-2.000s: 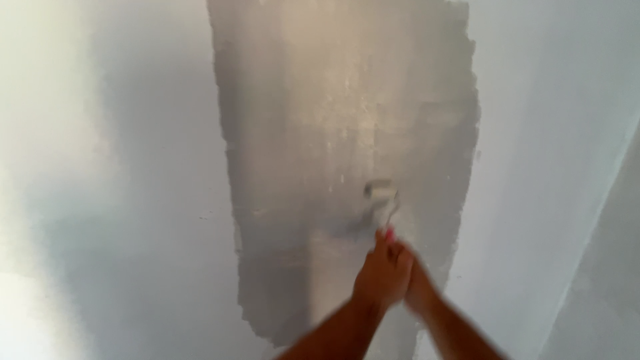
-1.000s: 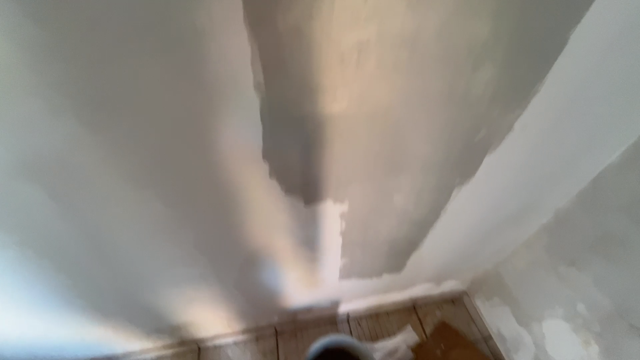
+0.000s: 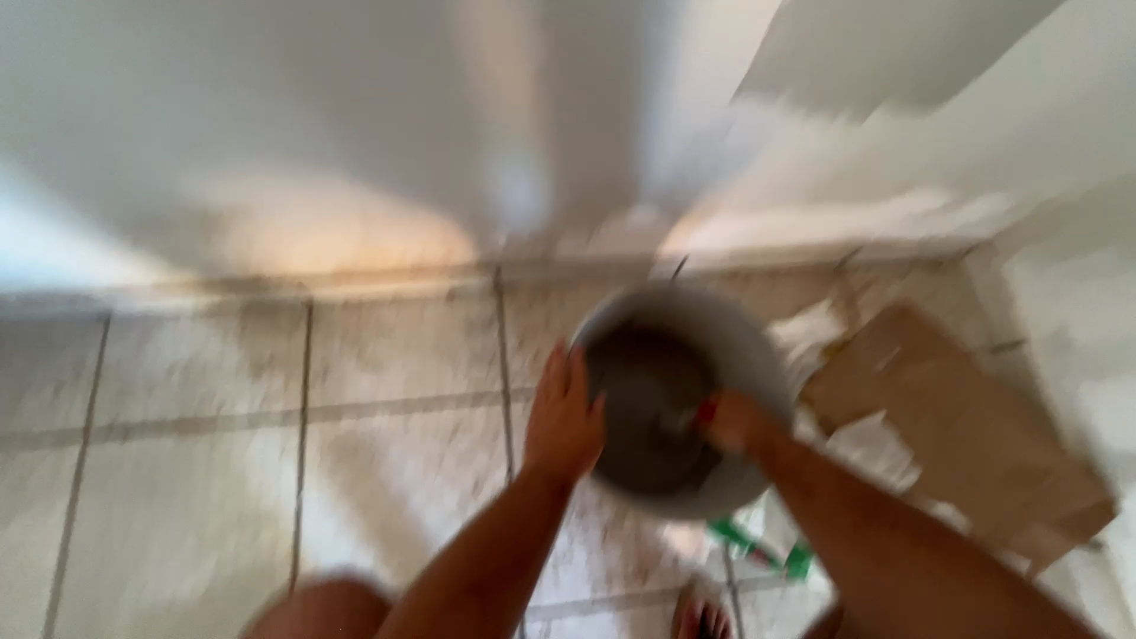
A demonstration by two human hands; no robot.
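Note:
A round bucket stands on the tiled floor near the wall, with dark grey material inside. My left hand rests against the bucket's left rim, thumb over the edge. Inside the bucket, my right hand is closed on a red handle. The tool's far end is blurred against the grey material, so its head cannot be made out. On the wall, the lower end of a grey coated patch shows at the upper right.
Brown paper or cardboard and crumpled white sheeting lie right of the bucket. A green item lies just below it. The wall meets the floor behind the bucket, and another wall rises at the right. A bare foot shows at the bottom.
The view has tilted down from wall to floor. Two seconds ago both hands held a small roller by its handle at the grey patch; now they are apart at the bucket.

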